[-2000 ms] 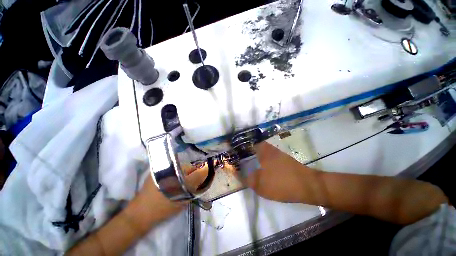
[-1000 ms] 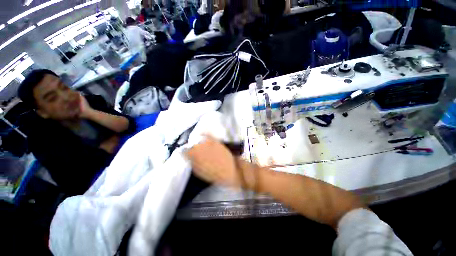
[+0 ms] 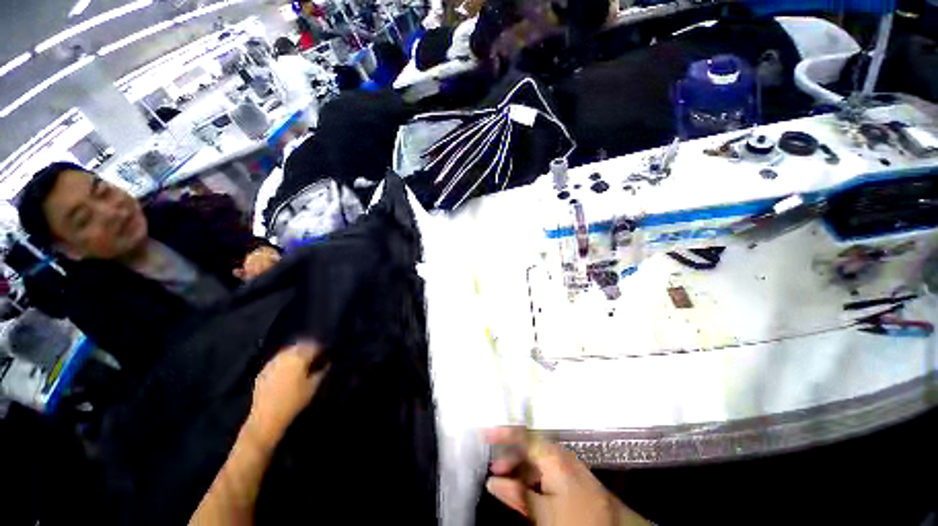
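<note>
The garment's black cloth [image 3: 360, 298] spreads across the left and hangs over the table's front edge. A white strip of cloth [image 3: 458, 349] runs down its right side. My left hand [image 3: 286, 385] is on the black cloth with its fingers curled; its fingertips are blurred and I cannot tell whether they grip. My right hand [image 3: 545, 478] is at the lower end of the white strip, fingers bent; contact with the cloth is unclear.
The white sewing machine [image 3: 699, 211] stands to the right. Snips with red and blue handles [image 3: 897, 327] lie right of its bed. White cords [image 3: 483, 154] fan over black cloth behind. A person [image 3: 113, 267] sits at the left. A measuring tape [image 3: 658, 448] lines the table's front edge.
The white cloth at the left has given way to its black face, now spread wide. My left hand has come into view; my right hand has moved down and toward me.
</note>
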